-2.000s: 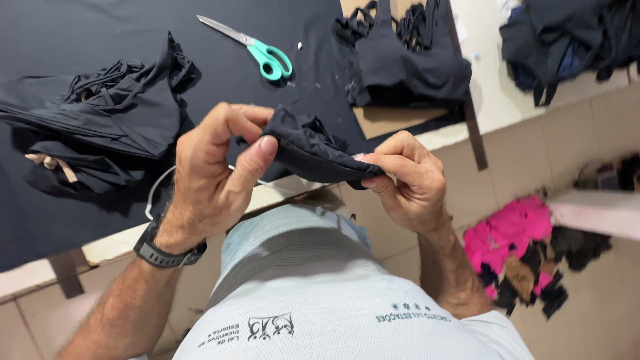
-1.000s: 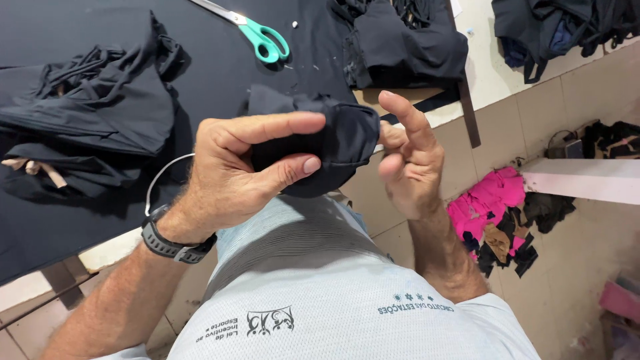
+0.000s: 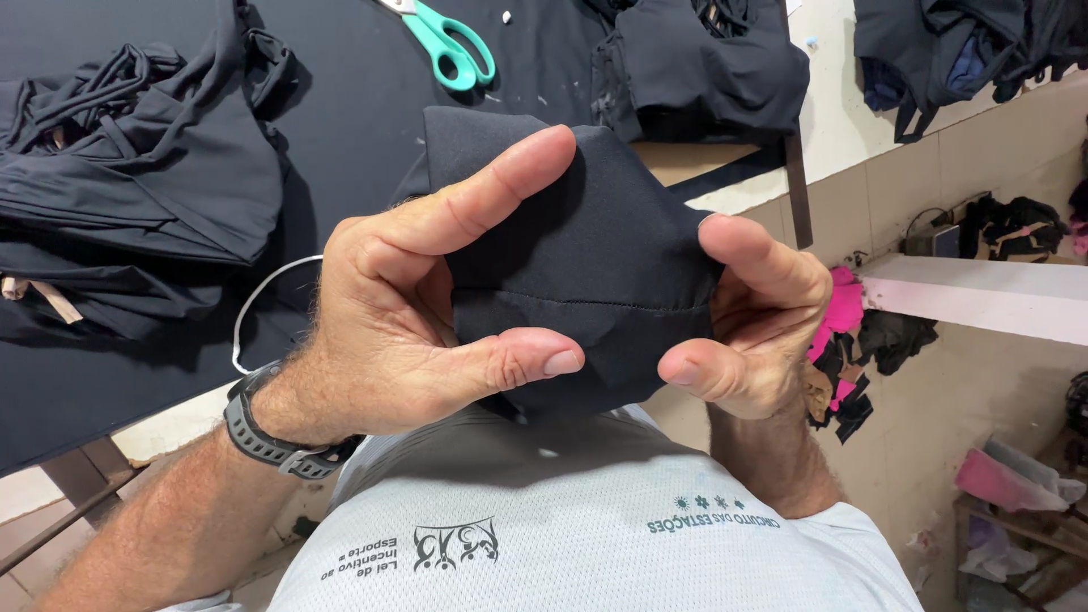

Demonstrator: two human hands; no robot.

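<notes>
A black fabric piece (image 3: 586, 246) with a stitched seam across it is spread between my hands, close in front of my chest. My left hand (image 3: 425, 314) holds its left side, thumb and index finger lying over the front and the other fingers behind it. At its right edge, my right hand (image 3: 756, 306) grips it, with the thumb and index finger apart and the remaining fingers partly hidden. Scissors with turquoise handles (image 3: 459, 59) lie on the dark cloth beyond the fabric.
Dark garments (image 3: 144, 170) are heaped at the left on the dark-covered table. Another folded black stack (image 3: 697, 68) rests on cardboard at the table's right side. More dark garments (image 3: 960, 51) lie on a white surface at the upper right. Pink and black scraps (image 3: 841, 340) are on the tiled floor.
The fabric, bunched between my fingertips two seconds ago, is now spread flatter with its seam showing. My right hand, its fingers raised one second ago, is now at the fabric's right edge.
</notes>
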